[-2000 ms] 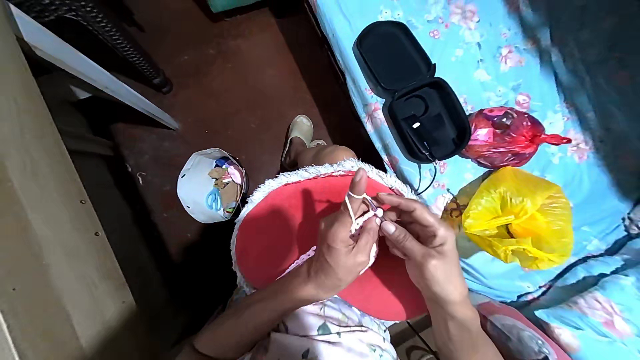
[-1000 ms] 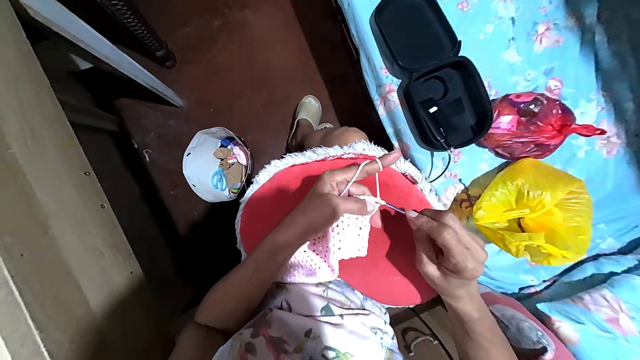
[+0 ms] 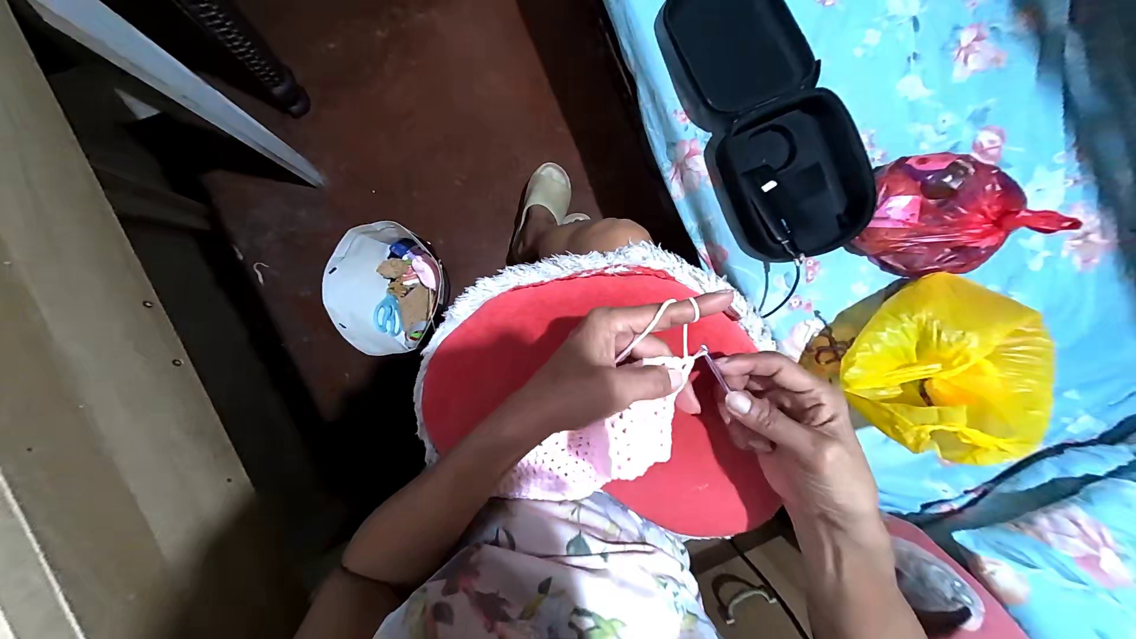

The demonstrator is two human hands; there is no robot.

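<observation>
My left hand (image 3: 603,359) pinches the edge of a white and pink crochet piece (image 3: 612,448), and white yarn (image 3: 685,328) loops over its raised index finger. In my right hand (image 3: 790,417) is a slim crochet hook (image 3: 717,373), its tip at the yarn by the top corner of the piece. The crochet piece hangs over a round red cushion (image 3: 710,493) with a fluffy white rim, which lies on my lap.
On the floor at left stands a white bucket (image 3: 351,288) holding light blue scissors (image 3: 387,314) and scraps. The bed at right bears an open black case (image 3: 794,177) with a cable, a knotted red plastic bag (image 3: 945,213) and a yellow plastic bag (image 3: 958,373).
Two seconds ago both hands were close together at the yarn; the crochet piece now shows more fully below my left hand. Since one second ago, the hook tip has come nearer the piece.
</observation>
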